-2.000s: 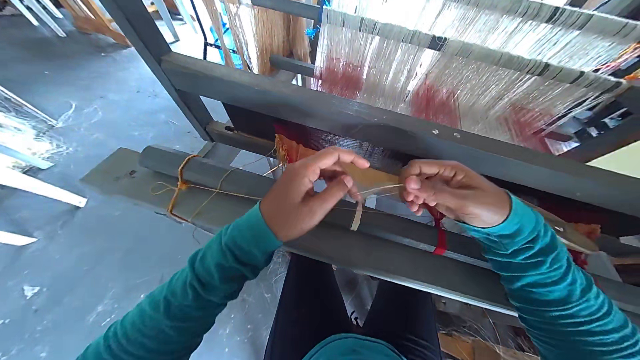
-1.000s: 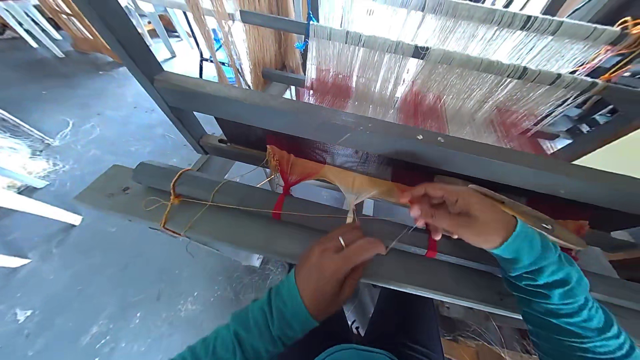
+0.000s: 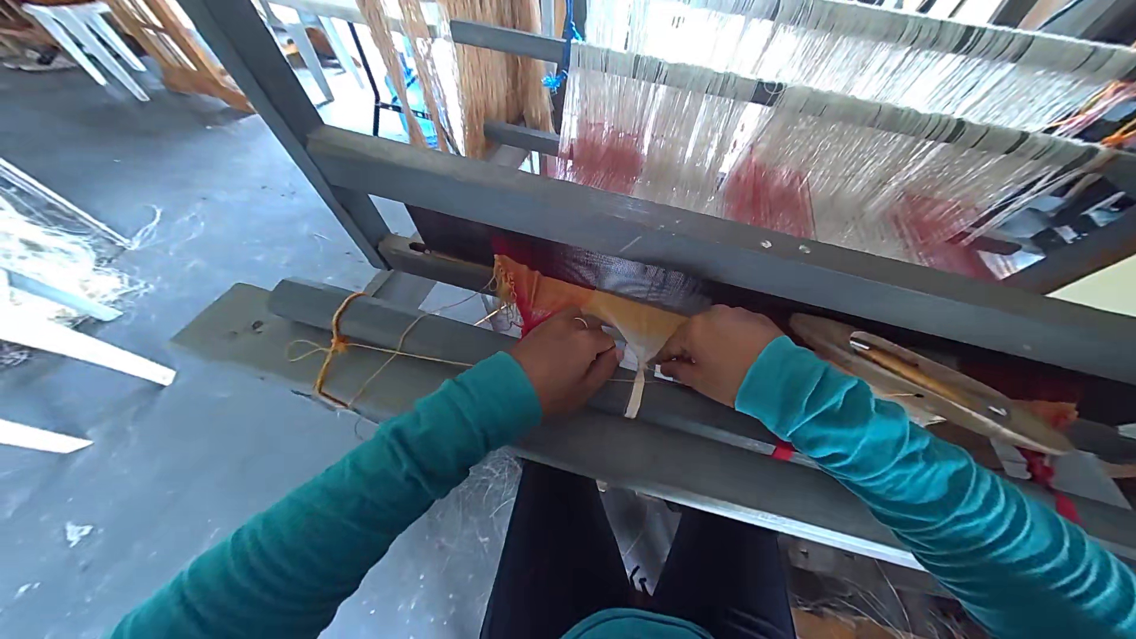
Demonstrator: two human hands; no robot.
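Note:
At the loom's front roller [image 3: 444, 342], my left hand [image 3: 570, 359] has its fingers closed beside a gathered cream warp bundle [image 3: 637, 377]. On the bundle's right side my right hand [image 3: 717, 353] pinches close to where it narrows. Whatever thread lies between the fingertips is too fine to make out. Yellow and orange woven cloth [image 3: 568, 297] spreads above both hands, with a red bundle partly behind my left hand. A thin yellow cord [image 3: 408, 353] runs from the cord loop [image 3: 337, 333] around the roller towards my hands.
A wooden boat shuttle [image 3: 932, 382] lies to the right of my right hand. The grey loom crossbeam [image 3: 710, 240] spans above, with pale and red warp threads [image 3: 768, 191] beyond. Hanks of beige fibre [image 3: 506, 80] hang at the back. White chair legs [image 3: 80, 342] stand at left.
My left hand has moved from below the roller up to the left side of the cream bundle. My right hand has come from the right to that bundle's other side.

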